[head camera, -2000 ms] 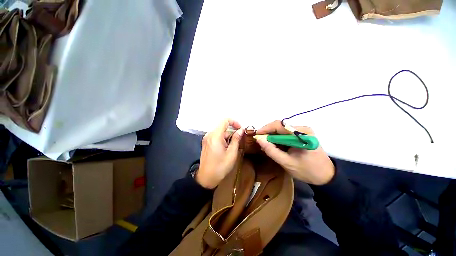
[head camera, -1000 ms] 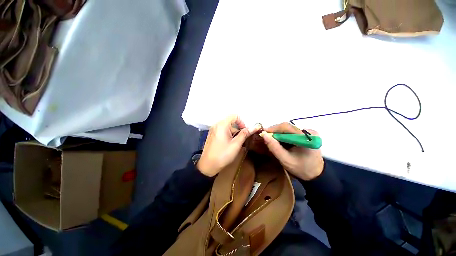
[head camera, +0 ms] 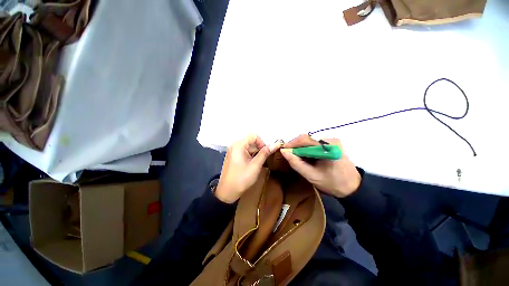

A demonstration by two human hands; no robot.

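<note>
A brown bag [head camera: 301, 223] with a gold zipper line and a white inner label [head camera: 282, 217] hangs open at the table's near edge. My left hand [head camera: 241, 167] pinches the bag's top edge by a small brown tab [head camera: 275, 161] and a tiny metal ring [head camera: 280, 142]. My right hand [head camera: 329, 176] holds a green-handled tool [head camera: 318, 152], its pale end towards the tab. The tool's tip is hidden at my fingertips. A thin dark cord [head camera: 385, 115] runs from near my right hand across the table and loops.
The white table [head camera: 290, 67] bears another brown bag [head camera: 435, 11] at its far side and a small dark mark or piece [head camera: 459, 174] at right. Brown bags [head camera: 33, 72] lie on a grey-covered table [head camera: 128, 72] at left. An open cardboard box [head camera: 100, 218] is below it.
The view has shifted back and forth slightly. The green tool has turned a little in my right hand, and its handle end sits closer to my fingers. Both hands keep their hold.
</note>
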